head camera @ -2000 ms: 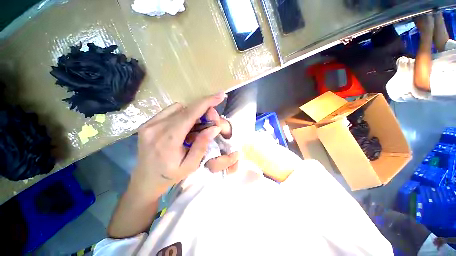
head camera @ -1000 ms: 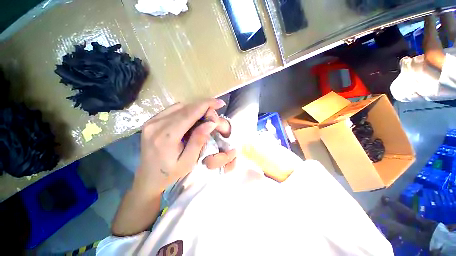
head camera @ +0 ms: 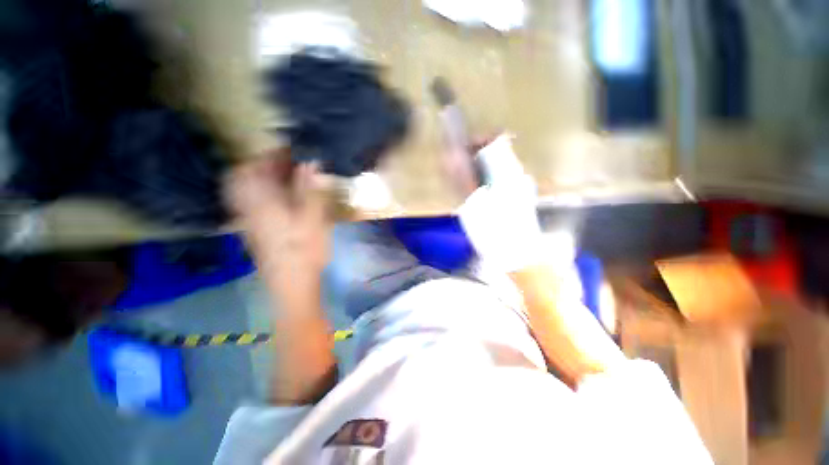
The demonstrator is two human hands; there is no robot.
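The view is blurred. A black spiky hair piece (head camera: 336, 109) lies on the tan bench (head camera: 400, 195). My bare left hand (head camera: 282, 191) is at its lower left edge, fingers up; whether it grips the piece cannot be told. My right hand (head camera: 500, 204), in a white glove, is at the bench edge, right of the piece. A slim object with a dark tip (head camera: 452, 123) shows just beyond its fingers; whether the hand holds it is unclear. More black pieces (head camera: 136, 145) are heaped at the left.
A phone (head camera: 624, 64) stands out at the back right of the bench, with a white wad (head camera: 482, 11) left of it. Below are an open carton (head camera: 709, 363), a red stool (head camera: 750, 241), a blue tub (head camera: 141, 372) and black-and-yellow floor tape (head camera: 227, 339).
My hands were together in front of my body; now they are apart and over at the bench. The view has shifted left, so bench things appear further right. The slim object now shows.
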